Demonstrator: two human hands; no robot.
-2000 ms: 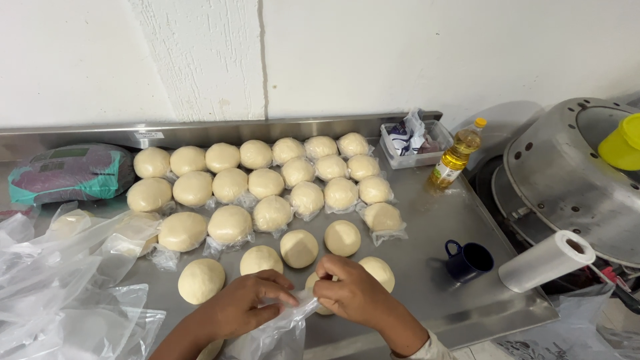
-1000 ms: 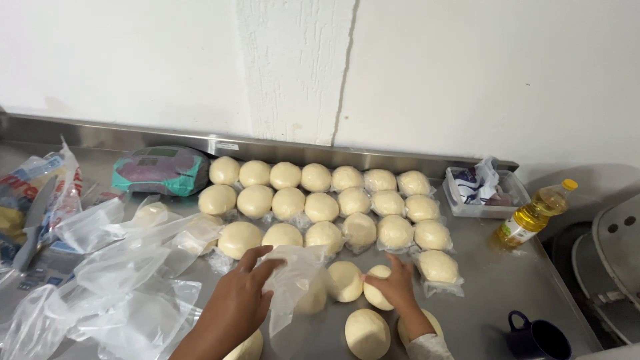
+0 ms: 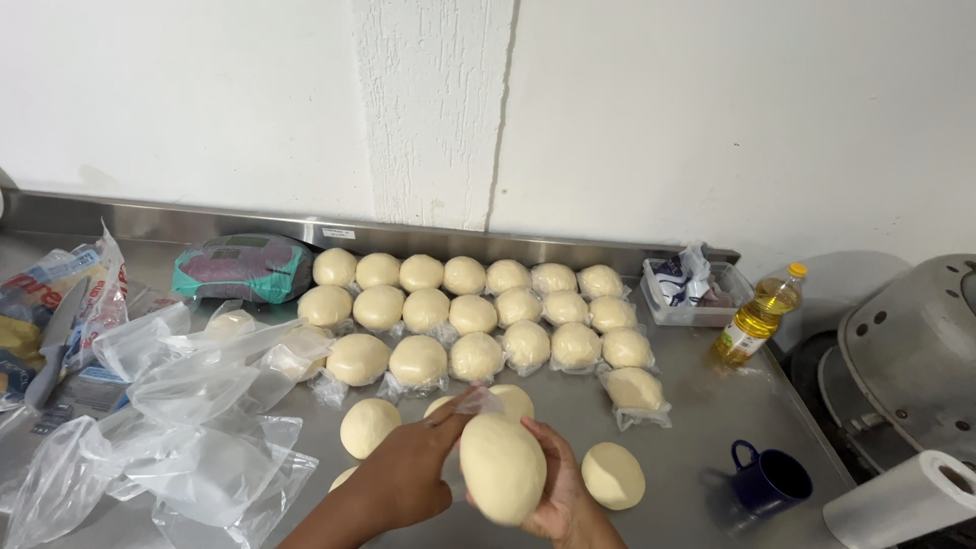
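A ball of pale dough (image 3: pixel 503 469) rests in my right hand (image 3: pixel 562 488), raised above the steel table. My left hand (image 3: pixel 412 465) is at the ball's left side, its fingers on a clear plastic bag (image 3: pixel 479 402); how they grip it is partly hidden behind the ball. Unwrapped dough balls lie around my hands, one at the left (image 3: pixel 370 428) and one at the right (image 3: pixel 613 476). Behind them sit rows of dough balls wrapped in clear plastic (image 3: pixel 476 356). Loose clear plastic bags (image 3: pixel 206 427) are heaped at the left.
A knife (image 3: pixel 57 351) lies on printed packaging at the far left. Near the wall are a teal and dark package (image 3: pixel 244 268) and a plastic tub (image 3: pixel 698 309). At the right stand an oil bottle (image 3: pixel 759 316), a dark blue mug (image 3: pixel 772 480), a plastic roll (image 3: pixel 900 503) and a large metal pot (image 3: pixel 915 351).
My right hand has lifted a dough ball off the table. The plastic bag, spread from my left hand a second ago, is now beside that ball. The view has shifted.
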